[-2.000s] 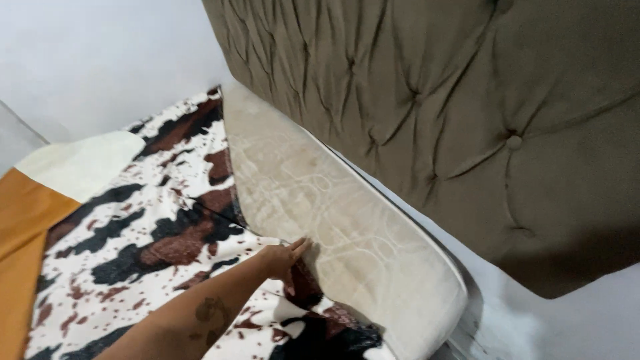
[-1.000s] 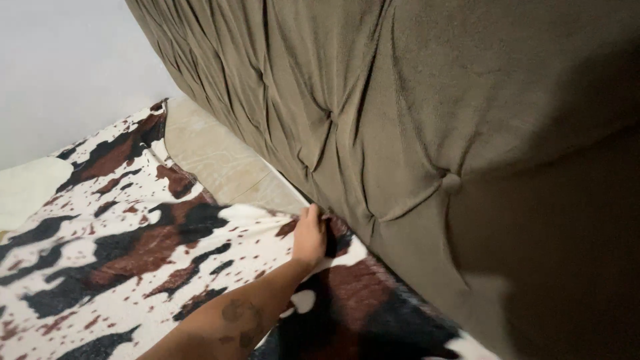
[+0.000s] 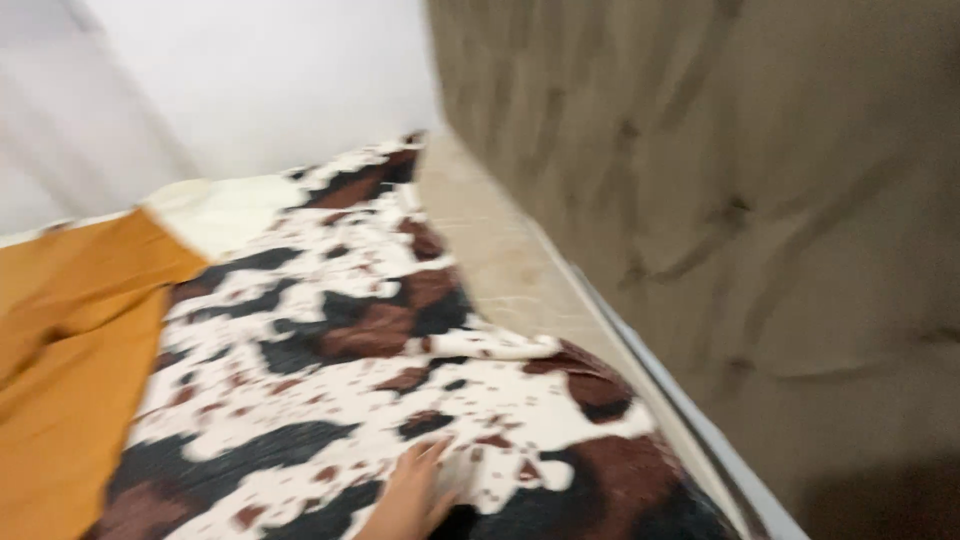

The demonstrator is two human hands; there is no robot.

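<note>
My left hand (image 3: 420,480) rests on or just over the cow-print blanket (image 3: 360,330) at the lower middle, with thumb and fingers apart and no cloth seen held. The blanket is white with black and brown patches. It covers most of the mattress and has a folded, wrinkled edge near the headboard side. Beyond that edge a strip of the beige mattress (image 3: 495,247) shows bare. An orange cloth (image 3: 82,337) lies at the left, partly over a cream cloth (image 3: 225,210). My right hand is out of view. The picture is blurred.
A tall brown tufted headboard (image 3: 750,187) stands along the right side, close to the mattress edge. A narrow gap runs between them at the lower right. A white wall (image 3: 277,75) rises behind the far side of the bed.
My left hand has let go of the blanket's edge beside the headboard and moved back over the blanket. The blanket now covers more of the near mattress than two seconds ago.
</note>
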